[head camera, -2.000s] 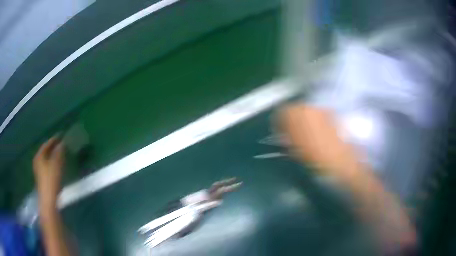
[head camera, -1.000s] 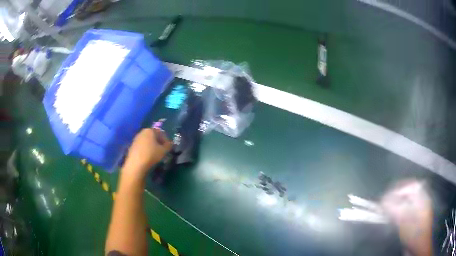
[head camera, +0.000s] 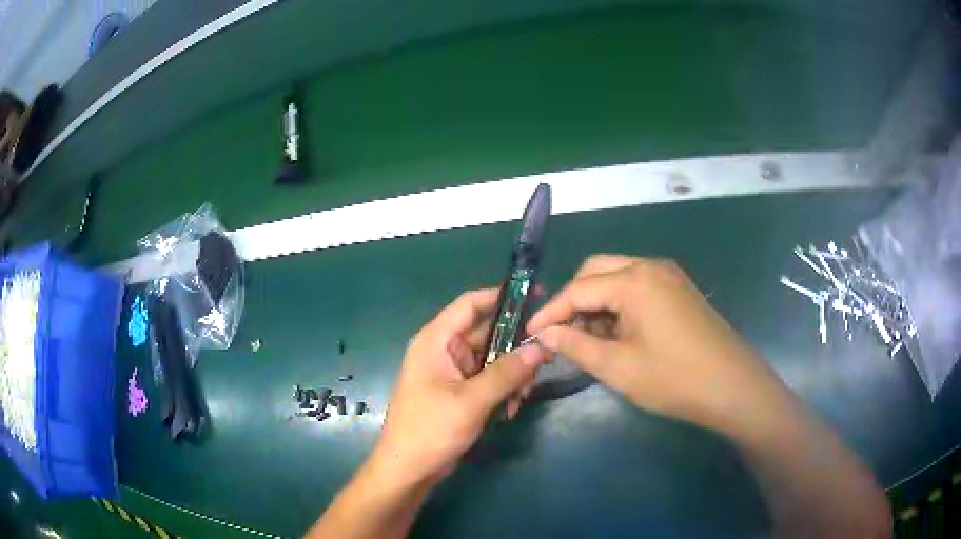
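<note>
A slim black housing (head camera: 534, 223) with a tapered nose points up and away from me. A greenish circuit strip (head camera: 512, 305) with bright spots shows in its open shell. My left hand (head camera: 448, 374) holds the housing's lower part, with the thumb along its side. My right hand (head camera: 622, 326) is at the housing's right side, thumb and forefinger pinched together at the strip. A thin pale line shows at those fingertips; I cannot tell what it is. The housing's lower end is hidden by my hands. A dark curved shape (head camera: 564, 387) shows below my right hand.
Small black parts (head camera: 327, 402) lie loose at centre-left. A blue bin (head camera: 84, 384) of white sticks, turquoise parts (head camera: 138, 320), pink parts (head camera: 137, 393) and a clear bag (head camera: 218, 276) are left. White pieces (head camera: 848, 295) lie right by another clear bag. A part-built unit (head camera: 290, 137) lies across the white strip.
The view has swung back from the bin side. My left hand has left the parts by the bin and now holds the housing. My right hand has come to it from the white sticks.
</note>
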